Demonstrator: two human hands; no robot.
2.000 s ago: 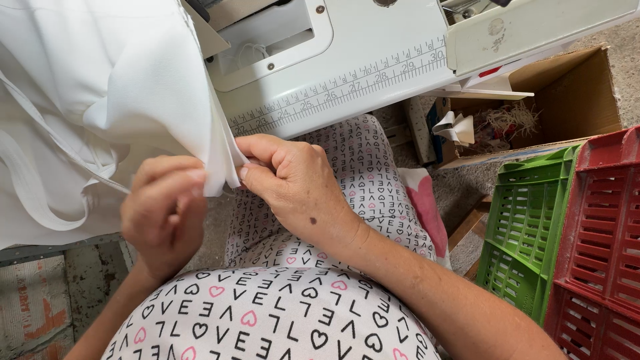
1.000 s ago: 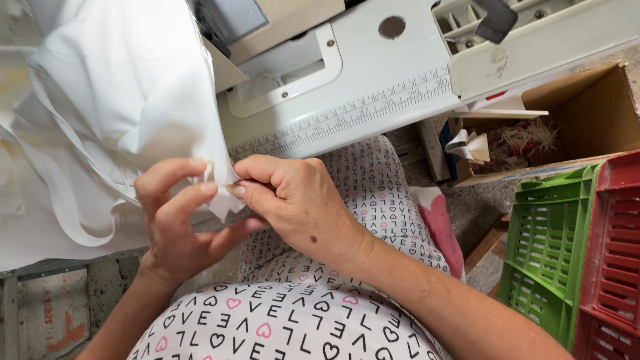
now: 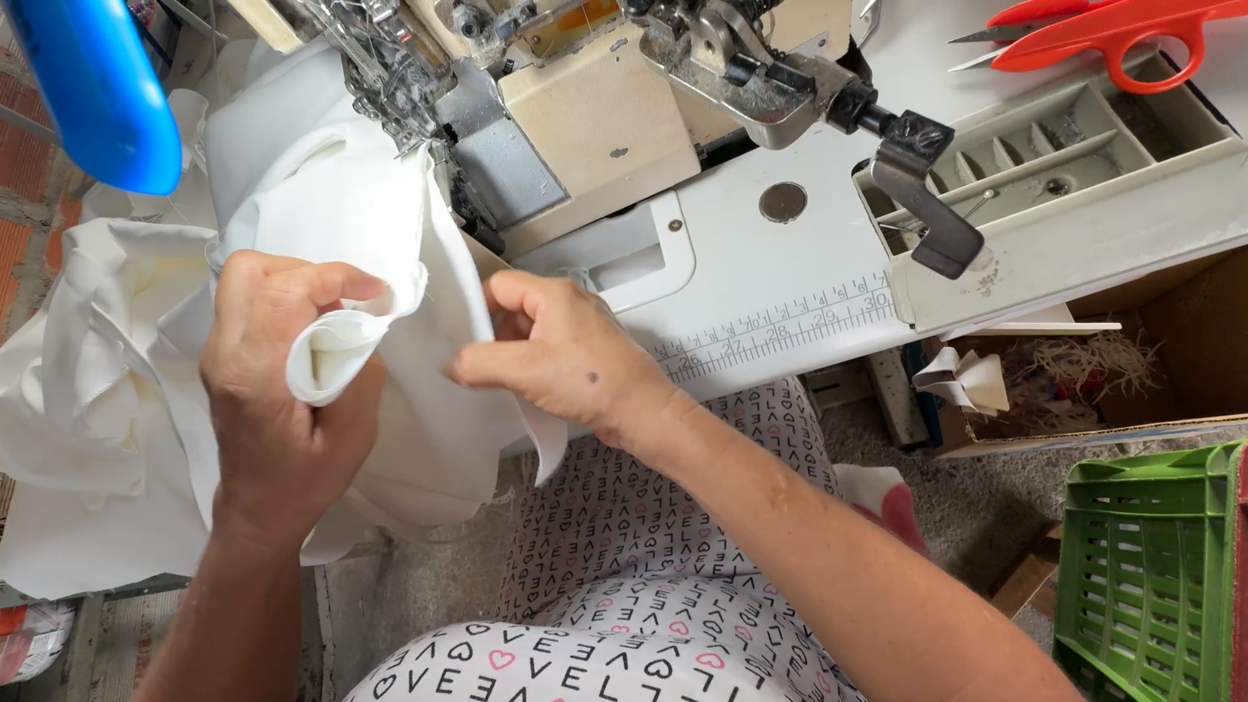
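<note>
White fabric (image 3: 429, 419) hangs in folds over the left part of the sewing machine table (image 3: 751, 341), its upper edge close beneath the needle area of an industrial sewing machine (image 3: 400, 88). My left hand (image 3: 292, 380) is closed on a rolled or folded part of this fabric, which sticks out between thumb and fingers. Just to the right, my right hand (image 3: 565, 356) has its thumb and forefinger at a hanging fabric edge; whether they pinch it is unclear. More white fabric (image 3: 107, 390) lies bunched at the far left.
Red-handled thread snips (image 3: 1102, 44) lie at the upper right beside a grey compartment tray (image 3: 1024, 175). A black metal bracket (image 3: 926, 195) juts over the tray. Below the table stand a cardboard box (image 3: 1199, 331) with thread scraps and a green plastic crate (image 3: 1150, 565). A blue object (image 3: 107, 88) hangs upper left.
The view has shifted to show more of the machine. My left hand, loosely spread a second ago, is now closed on the fabric. My right hand no longer pinches the fabric's corner as before.
</note>
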